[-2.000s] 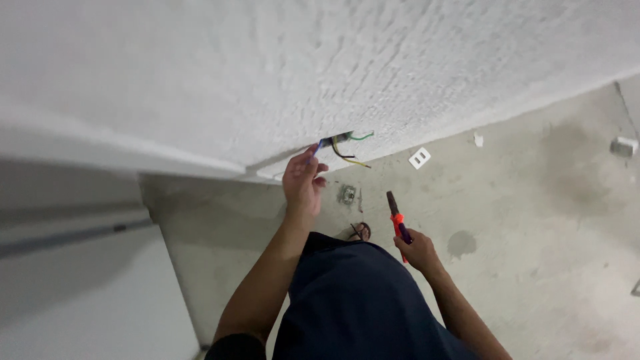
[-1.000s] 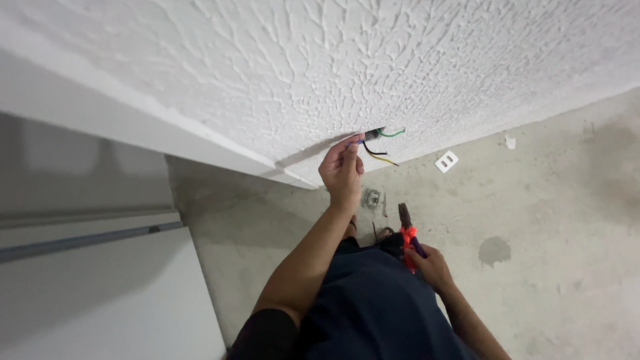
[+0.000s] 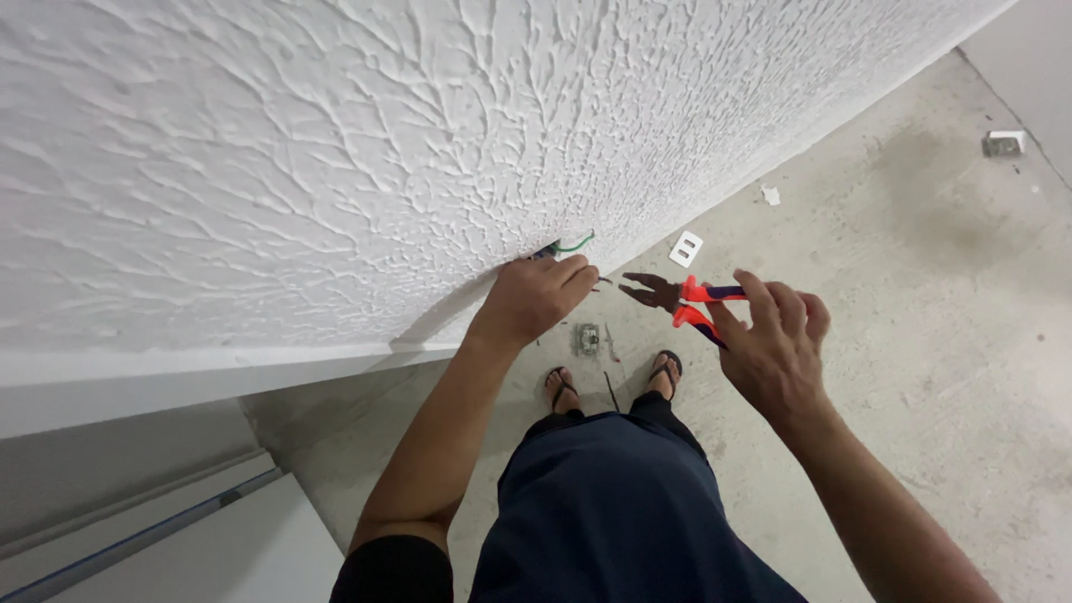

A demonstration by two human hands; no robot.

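Note:
My left hand (image 3: 540, 300) pinches electrical wires just below a wall box opening (image 3: 548, 249) in the textured white wall. Short wire ends (image 3: 604, 280) stick out past its fingertips; the rest of them is hidden by the hand. A green wire (image 3: 576, 245) curves free out of the opening, above the fingers. My right hand (image 3: 775, 335) holds combination pliers (image 3: 657, 291) by their red and dark handles. Their jaws are apart and point left at the wire ends, with a small gap between.
On the concrete floor lie a white faceplate (image 3: 686, 249), a metal-framed fitting (image 3: 587, 338), a white scrap (image 3: 770, 195) and another fitting (image 3: 1002, 144). My sandalled feet stand below the wall. A white panel (image 3: 209, 544) is at lower left.
My right hand has raised the pliers from beside my body toward the wires, and their jaws have opened. My left hand has shifted over the wires, whose yellow and black ends showed earlier.

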